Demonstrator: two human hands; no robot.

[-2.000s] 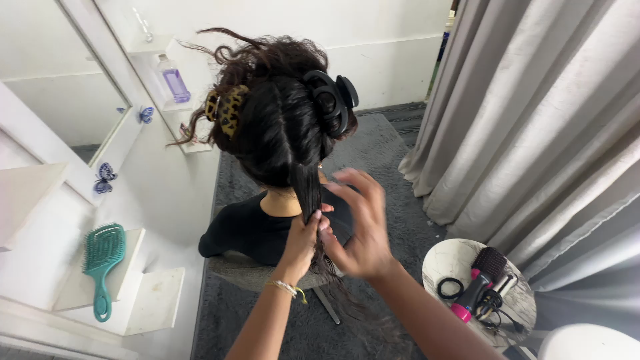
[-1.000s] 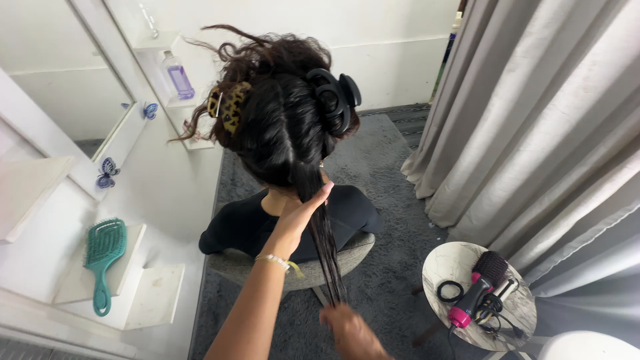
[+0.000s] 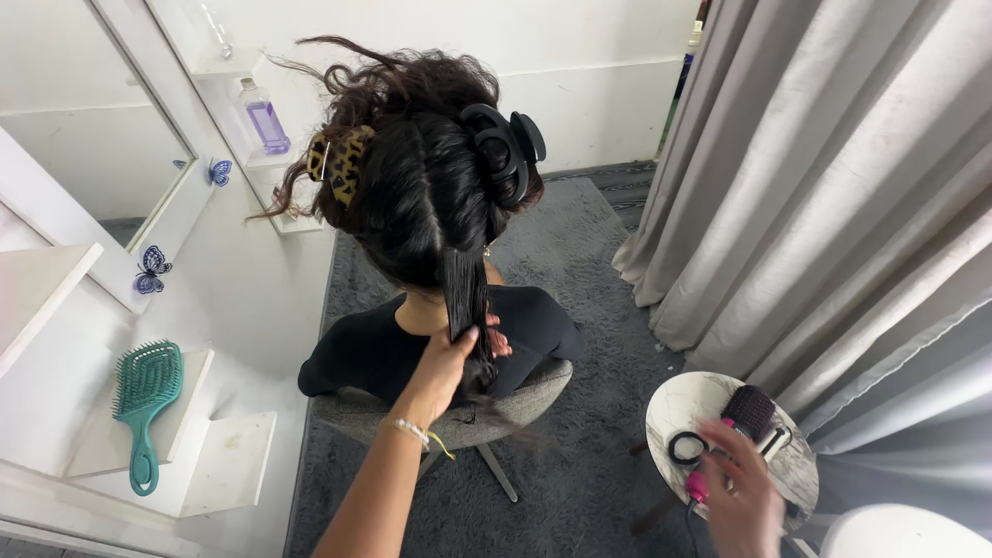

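My left hand [image 3: 446, 364] grips a straight section of dark hair [image 3: 465, 291] at the back of a seated person's head, level with the shoulders. My right hand [image 3: 736, 488], blurred, is over the small round marble-look table [image 3: 666, 403], fingers apart and holding nothing that I can see. It partly covers a black and pink hot-air brush [image 3: 748, 411]. A black ring-shaped band [image 3: 687, 448] lies beside the brush. A tortoiseshell claw clip [image 3: 350, 167] holds hair up on the left of the head, and a black claw clip [image 3: 500, 151] on the right.
A teal vented hairbrush [image 3: 147, 387] lies on a white wall shelf [image 3: 190, 403] at the left. Higher up are a bottle of purple liquid [image 3: 265, 124] and a mirror [image 3: 85, 101]. The person sits on a grey chair [image 3: 535, 395]. Grey curtains [image 3: 775, 178] hang at the right.
My right hand has left the hair and moved right, over the round table. My left hand stays on the hair section, now lower down it than one second ago.
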